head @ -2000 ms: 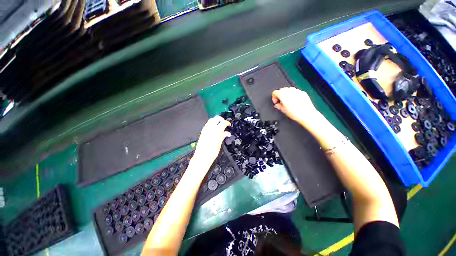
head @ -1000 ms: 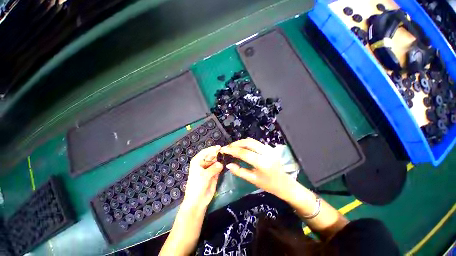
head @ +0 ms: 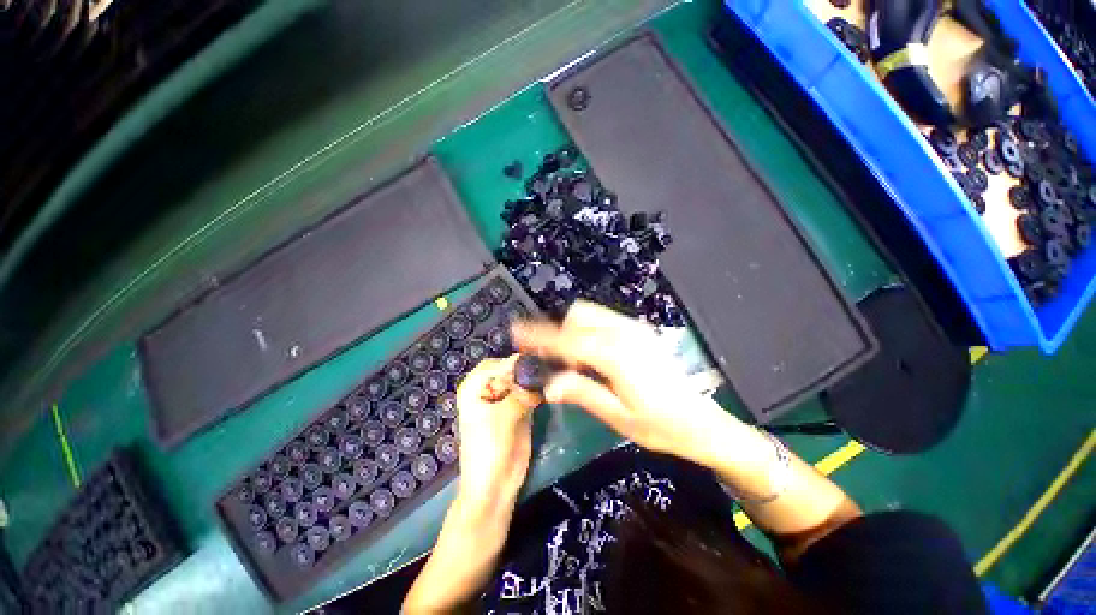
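Observation:
My left hand (head: pixel 493 415) holds a small round black part (head: pixel 530 371) between its fingers, just above the near right end of the filled tray. My right hand (head: pixel 619 378) is beside it, blurred, with its fingers around the part's right side; whether it grips anything is unclear. The filled tray (head: pixel 270 574) holds rows of round black parts with pale rings. A heap of small black fittings (head: pixel 579 246) lies just beyond my hands.
An empty dark tray (head: pixel 319 288) lies behind the filled one. A side tray (head: pixel 721 228) holds one round part. A blue bin (head: pixel 865 144) with loose parts stands right, above a black stool (head: pixel 901 372). Another filled tray (head: pixel 96 535) is far left.
Both hands came together from the heap and side tray to hold a round part over the filled tray. In the last second, my right hand shifted slightly at the part.

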